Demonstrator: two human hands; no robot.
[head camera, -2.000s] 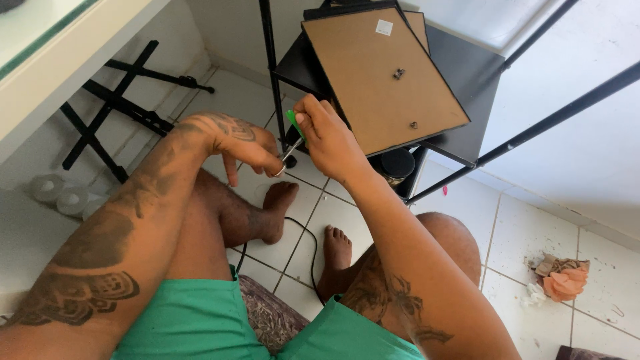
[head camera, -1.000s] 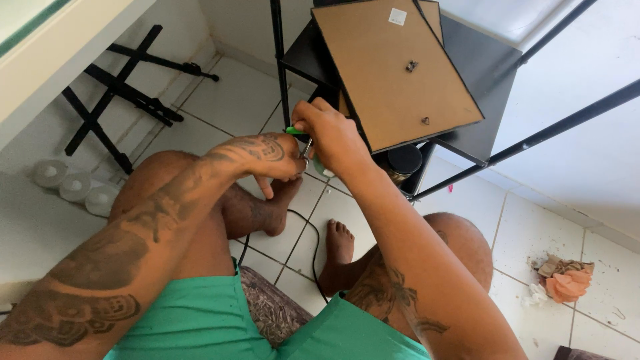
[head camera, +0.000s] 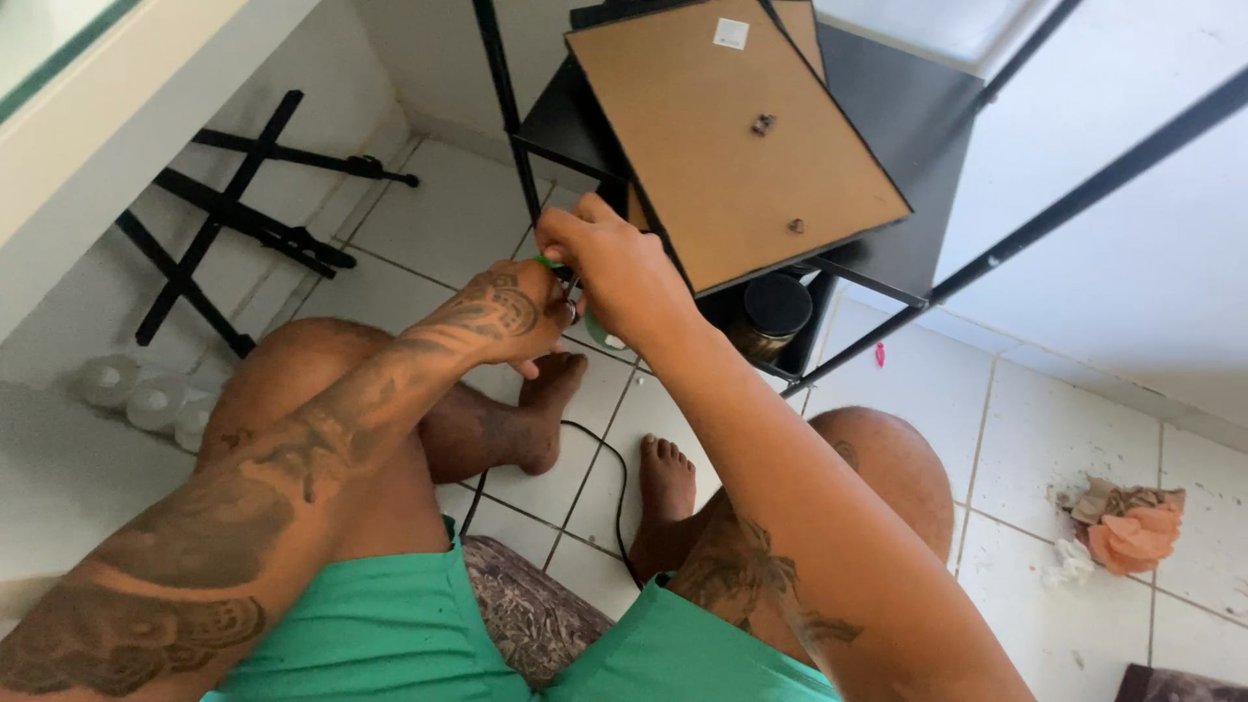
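Observation:
My left hand (head camera: 526, 307) and my right hand (head camera: 619, 268) meet in front of the black shelf unit, above my feet. Between them show a bit of a small green-handled tool (head camera: 549, 261) and its thin metal part. The right hand's fingers are closed around this tool, hiding most of it. My left fingers curl close against the metal part; whether they pinch something small is hidden. Behind the right hand, a green and white object (head camera: 606, 334) is partly visible. To the right, a framed brown backing board (head camera: 721, 166) lies on the shelf with two small dark pieces (head camera: 763, 125) on it.
Below the board stands a black-lidded jar (head camera: 777, 306). Black metal bars (head camera: 1102, 175) of the shelf unit slant at right. A black folding stand (head camera: 224, 210) and white rolls (head camera: 156, 402) are at left. A black cable (head camera: 624, 487) and crumpled paper (head camera: 1136, 536) lie on the tiled floor.
My hands have come closer together, and the tool between them, plainly seen two seconds ago with its metal part, is now mostly covered by my fingers.

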